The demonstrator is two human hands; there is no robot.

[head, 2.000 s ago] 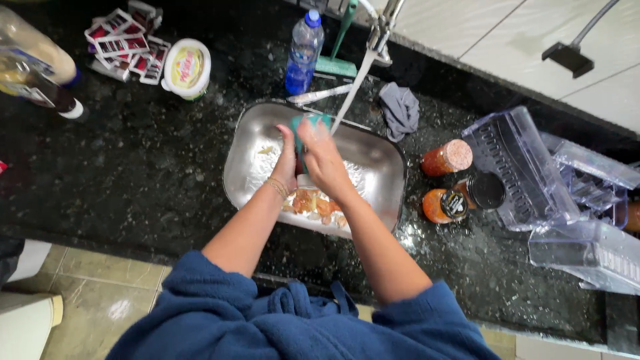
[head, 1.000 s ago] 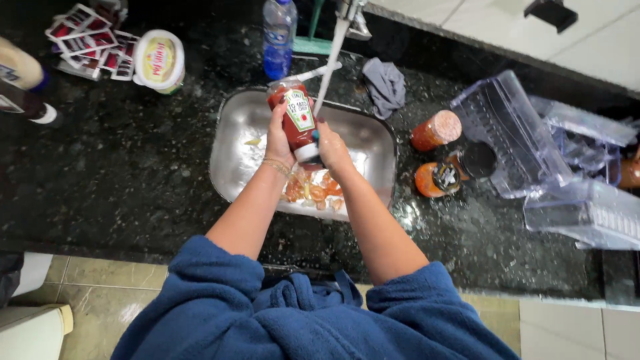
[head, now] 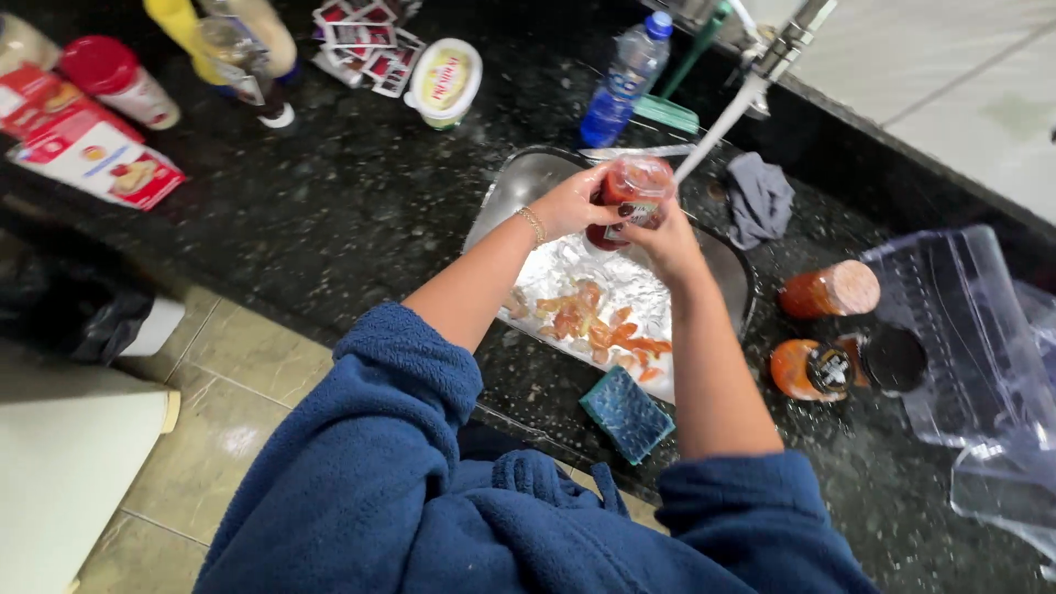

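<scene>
Both hands hold a ketchup bottle (head: pixel 637 186) above the steel sink (head: pixel 730 272), beside the stream of water (head: pixel 719 124) from the faucet (head: pixel 788 45). The bottle's bottom faces up toward the camera and its cap end points down. My left hand (head: pixel 582 202) grips its left side; my right hand (head: pixel 670 239) is around its right and near side. Pale and orange food scraps (head: pixel 594 322) lie in the sink below. A wet blue-green sponge (head: pixel 629 415) rests on the counter at the sink's near edge.
Right of the sink are a grey cloth (head: pixel 759 200), a jar with a pinkish lid (head: pixel 829 289), dark-lidded jars (head: pixel 804 370) and clear plastic bins (head: pixel 949 330). Behind stands a blue-liquid bottle (head: pixel 623 82). To the left are a white tub (head: pixel 446 81), sachets (head: pixel 371 45), bottles and a carton (head: pixel 103 157).
The ketchup bottle, earlier label up, now has its bottom toward the camera. The sponge now lies on the counter's near edge; two seconds ago a green-blue thing was in my hands. The view has shifted.
</scene>
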